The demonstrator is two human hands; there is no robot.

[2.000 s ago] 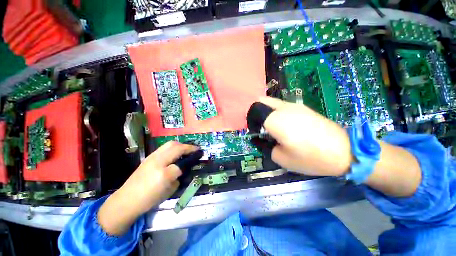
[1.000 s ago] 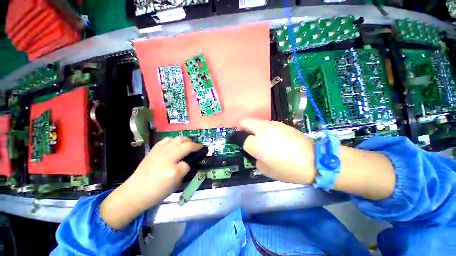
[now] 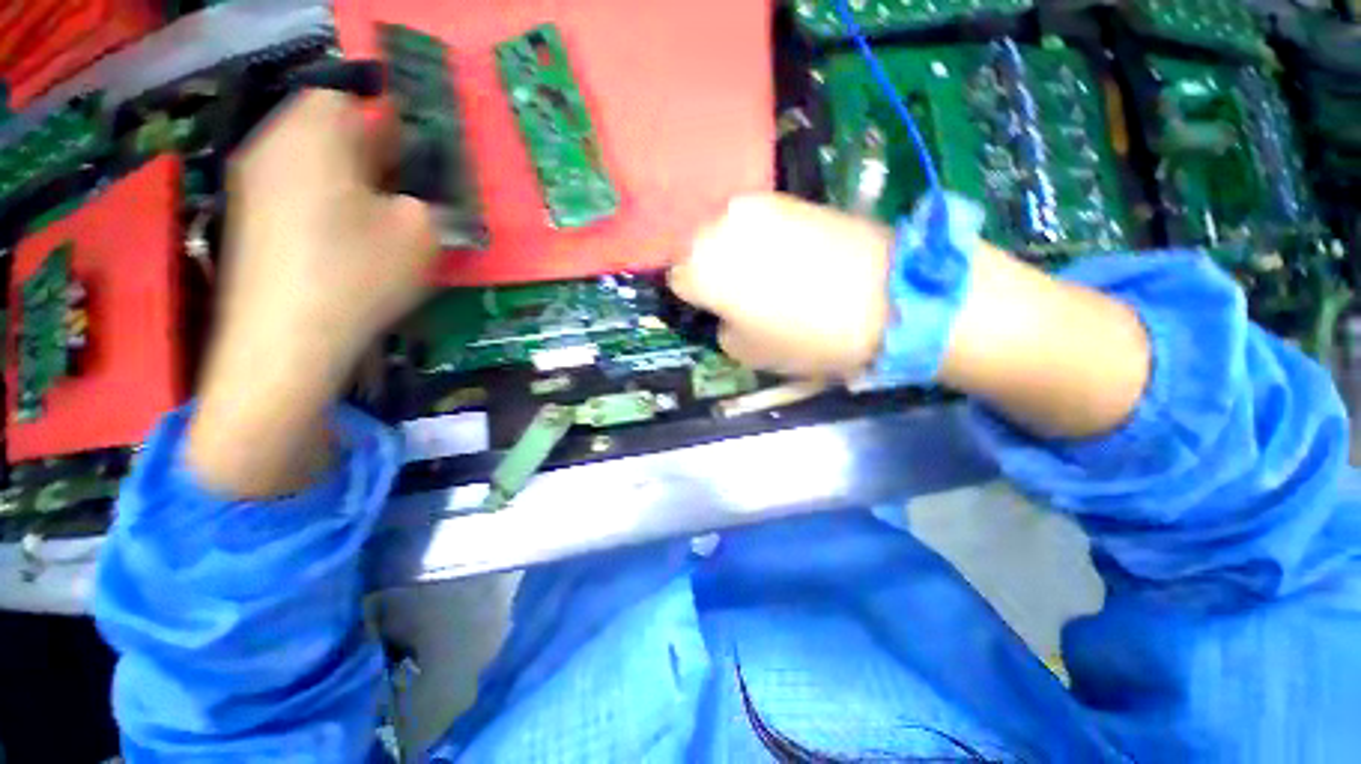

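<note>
An orange-red pad (image 3: pixel 672 120) lies over part of a green main board (image 3: pixel 493 332) in a black carrier fixture. Two narrow daughterboards lie on the pad, the left one (image 3: pixel 433 127) and the right one (image 3: pixel 555 127). My left hand (image 3: pixel 321 224) is blurred at the pad's left edge, partly over the left daughterboard's side; whether it grips it is unclear. My right hand (image 3: pixel 791 284), with a light blue wrist strap (image 3: pixel 928 284), is at the pad's near edge over the main board. Its fingers are curled and the fingertips are hidden.
A smaller red pad (image 3: pixel 112 343) with a daughterboard lies on the fixture to the left. More main boards (image 3: pixel 1030 149) sit in fixtures to the right. A green latch tab (image 3: pixel 530 455) sticks out towards the metal rail (image 3: pixel 642 493). A blue cord (image 3: pixel 896 105) hangs to the strap.
My left hand has moved up and left from the main board's near edge to the left daughterboard. My right hand stays near the pad's near edge. The whole view has shifted, with the fixtures higher in the picture.
</note>
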